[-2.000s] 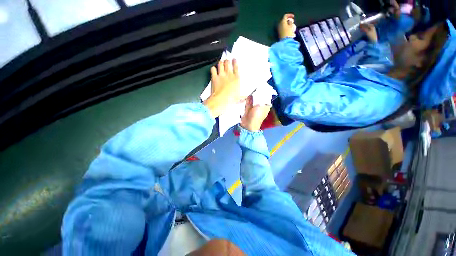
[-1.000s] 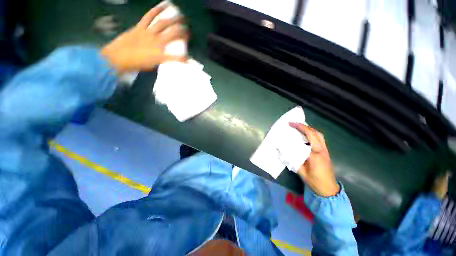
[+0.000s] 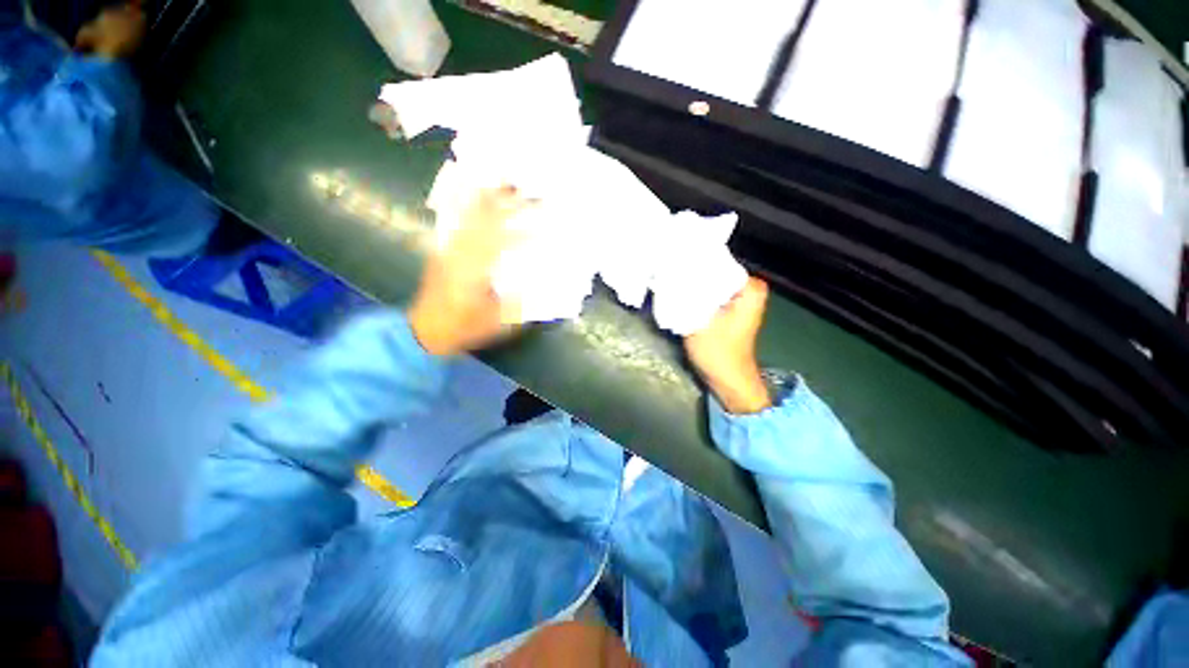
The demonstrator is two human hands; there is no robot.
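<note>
A heap of matte white sheets, which look like loose empty bags [image 3: 574, 196], is fanned and crumpled above the green bench. My left hand [image 3: 472, 274] is blurred and grips the left part of the heap; its fingertips are lost against the white. My right hand [image 3: 733, 342] holds a crumpled white piece [image 3: 694, 277] at the heap's right end, thumb in view and fingers mostly hidden behind it. The white pieces overlap, so I cannot tell whether the right one is separate. No screen shows in my hands.
Stacked black trays [image 3: 835, 248] stand at the right, with white-bagged pieces [image 3: 861, 63] in the top slots. A pale cylindrical object [image 3: 404, 33] is at the top. The green bench [image 3: 293, 118] ends before my body. Another person's blue sleeve [image 3: 78, 144] is at upper left.
My hands were apart, each with white material; now they are close together at one spread heap. My left hand has come down and right. The view has shifted from the tray side.
</note>
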